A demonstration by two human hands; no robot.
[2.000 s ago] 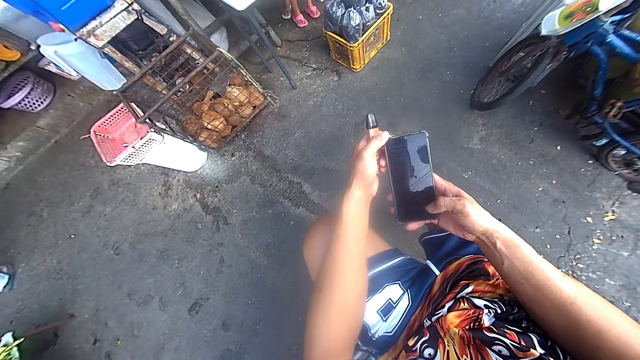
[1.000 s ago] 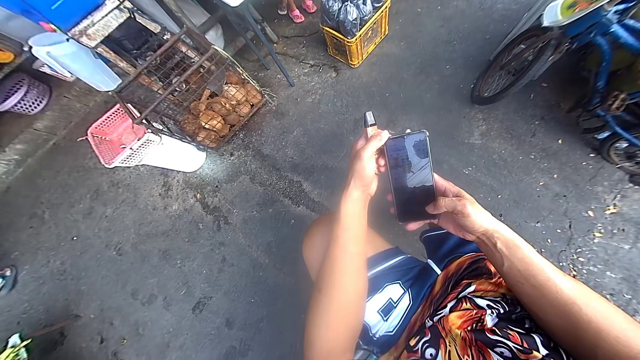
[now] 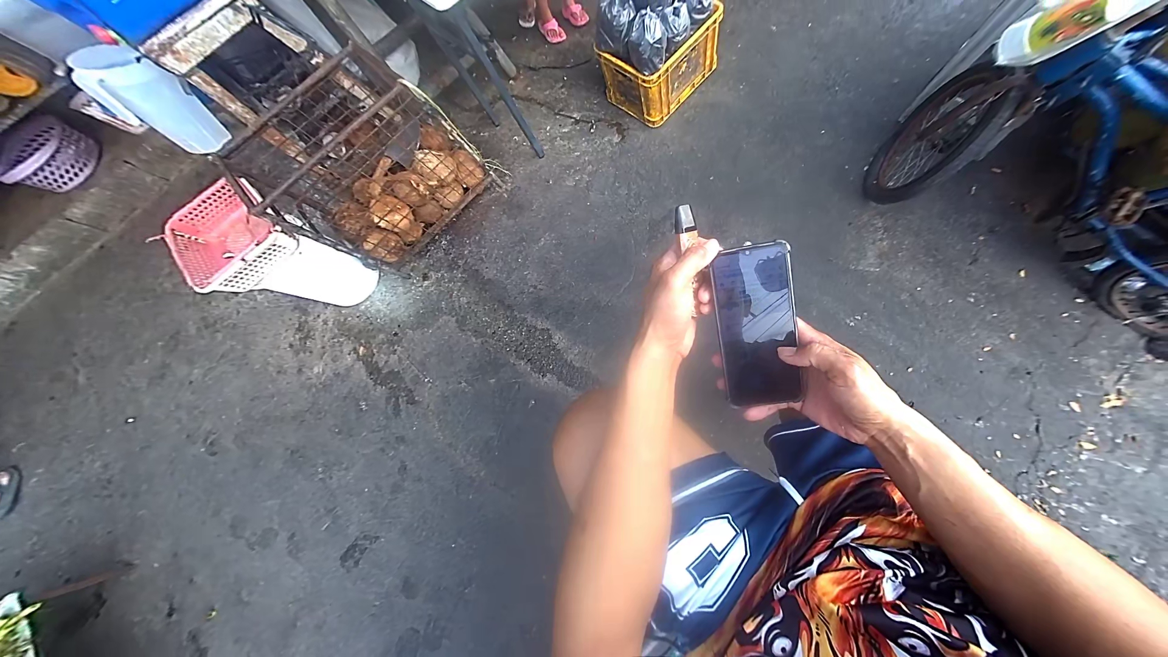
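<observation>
A smartphone [image 3: 756, 319] with a dark, reflecting screen stands upright in the picture above my lap. My right hand [image 3: 844, 383] holds it from the lower right, with the thumb over the screen's lower edge and fingertips showing at its lower left. My left hand [image 3: 675, 301] is closed around a slim orange object with a black cap [image 3: 684, 219], which sticks up above the fist; its exact kind cannot be told. The left thumb lies by the phone's upper left corner.
A rusty wire cage [image 3: 365, 164] holds brown husked coconuts, it seems. Beside it lie a pink basket [image 3: 205, 242] and a white container [image 3: 319, 272]. A yellow crate [image 3: 659, 91] holds black bags. A blue bicycle [image 3: 1104, 128] stands right. Someone's feet in pink slippers [image 3: 552, 30] show at the top.
</observation>
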